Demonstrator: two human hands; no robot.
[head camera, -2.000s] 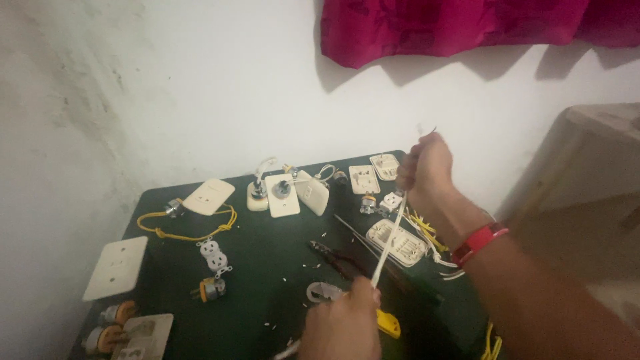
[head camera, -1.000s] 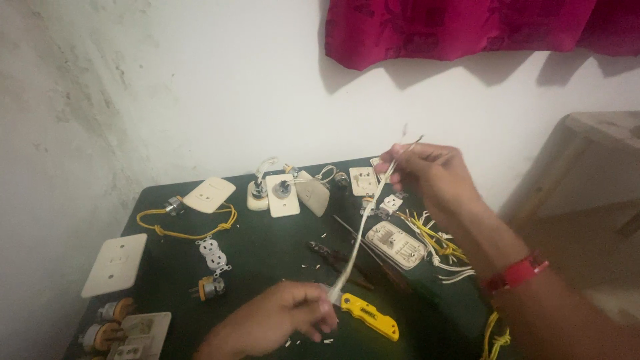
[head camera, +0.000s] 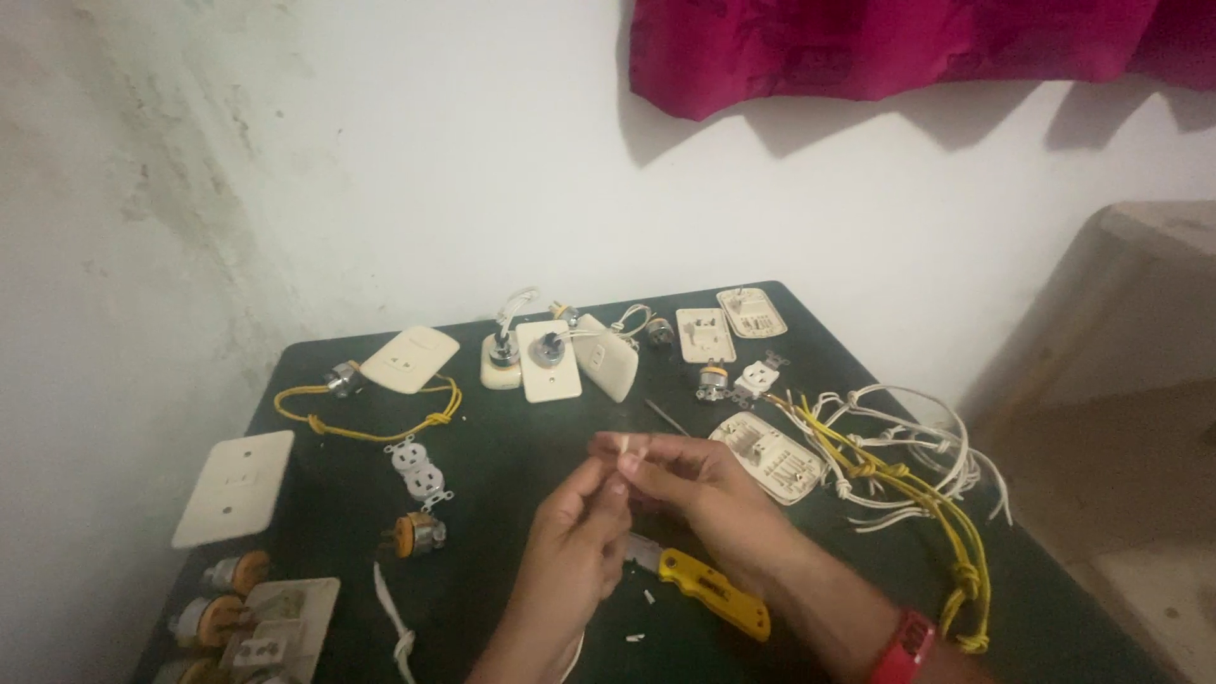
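My left hand (head camera: 579, 532) and my right hand (head camera: 689, 480) meet over the middle of the green table (head camera: 532, 608). Their fingertips pinch a white electrical wire (head camera: 625, 454) between them; most of it is hidden by the hands. A white wire with a knot (head camera: 404, 641) lies to the left. Below my right hand rests a yellow folding utility knife (head camera: 717, 594), its blade out and partly hidden. Small white insulation scraps (head camera: 635, 637) lie near the knife. Just beyond my right hand is an open-backed cream outlet housing (head camera: 769, 458).
Yellow wires (head camera: 964, 575) and white wires (head camera: 912, 432), knotted, lie at the right. A duplex receptacle (head camera: 418, 472), an orange plug (head camera: 416, 535) and a cover plate (head camera: 236, 489) are at the left. More plates (head camera: 549, 366) and plugs line the back edge, by the wall.
My hands were apart with the white wire stretched between them; they have come together low over the table. My right hand has moved down and toward the left one.
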